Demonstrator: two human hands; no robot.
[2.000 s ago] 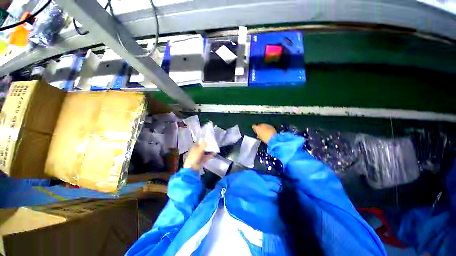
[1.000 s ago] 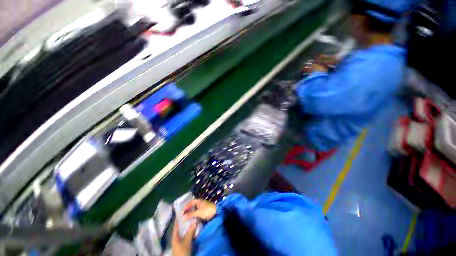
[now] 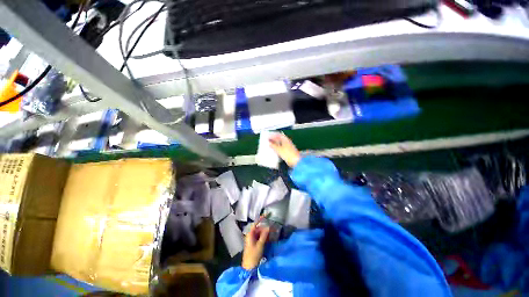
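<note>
My right hand (image 3: 285, 149) holds a white packet (image 3: 267, 149) at the near edge of the green belt, just before a row of open blue and white boxes (image 3: 267, 106). My left hand (image 3: 256, 239) is low over the fanned white packets (image 3: 232, 227) on the bench; a small thing may be at its fingertips, too blurred to tell. A supply carton (image 3: 200, 243) at the left holds more white packets. A dark glittering heap (image 3: 386, 194) lies to the right, partly behind my right sleeve.
A large brown carton (image 3: 110, 223) stands at the left. A grey metal post (image 3: 124, 87) slants across the upper left. A shelf (image 3: 359, 58) with cables and dark equipment runs above the belt. A clear bagged stack (image 3: 461, 197) lies right. Blue cloth shows at the lower right edge.
The view has swung back left from the neighbouring worker. My right hand has moved from beside my left hand out to the belt with a white packet. My left hand is now apart, over the packets.
</note>
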